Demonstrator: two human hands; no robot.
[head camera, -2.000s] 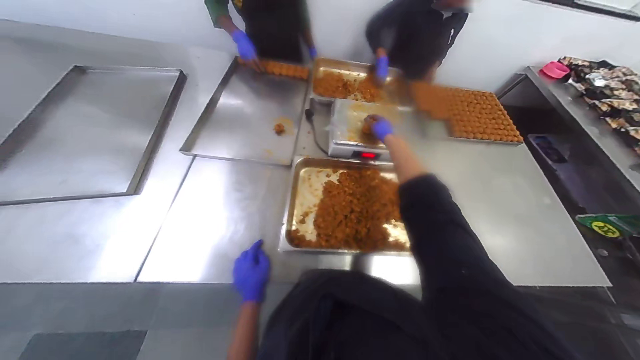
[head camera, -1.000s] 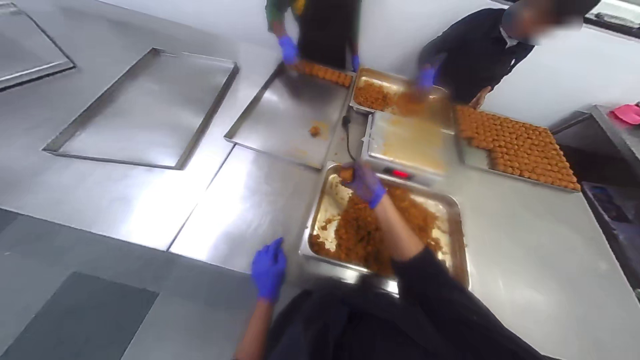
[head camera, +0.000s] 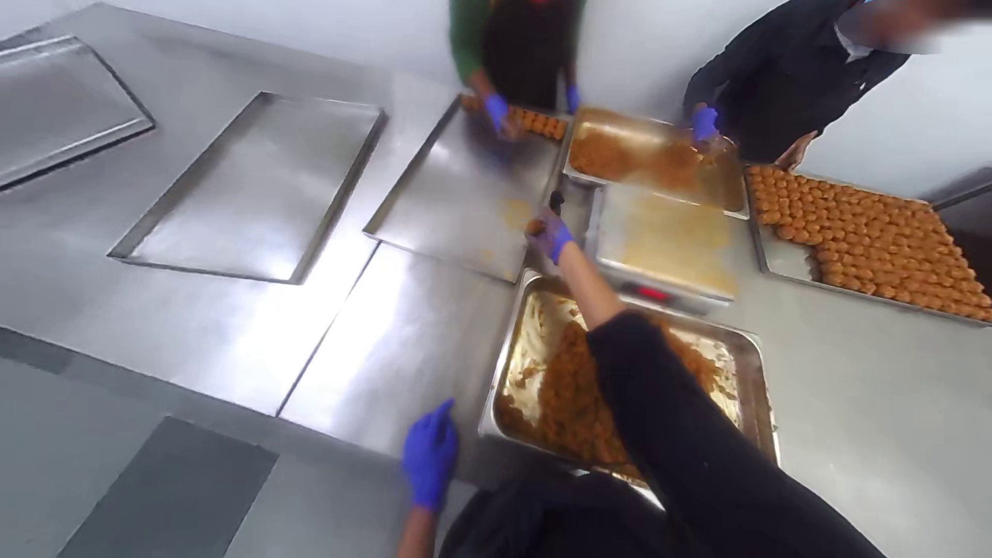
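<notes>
My right hand (head camera: 552, 235), in a blue glove, reaches over the right edge of a shallow metal tray (head camera: 446, 252) with a small lump of orange-brown food mix (head camera: 535, 227) in its fingers. Below my forearm stands a deep steel pan (head camera: 502, 364) of the same mix, partly hidden by my sleeve. Just right of my hand is a digital scale (head camera: 666, 240) with a smeared flat top and a red display. My gloved left hand (head camera: 431, 453) is by the table's front edge, left of the pan, fingers apart and holding nothing.
Across the table, a person's gloved hand (head camera: 500, 112) is at a row of balls (head camera: 542, 124) in the tray. Another person's gloved hand (head camera: 705, 128) is over a second pan of mix (head camera: 635, 159). A tray of many balls (head camera: 891, 240) lies right; bare trays (head camera: 256, 186) lie left.
My right hand has gone from the scale to the near pan, then to the shallow tray's edge with a lump. The lump seen lying in that tray earlier no longer shows there. The view has shifted.
</notes>
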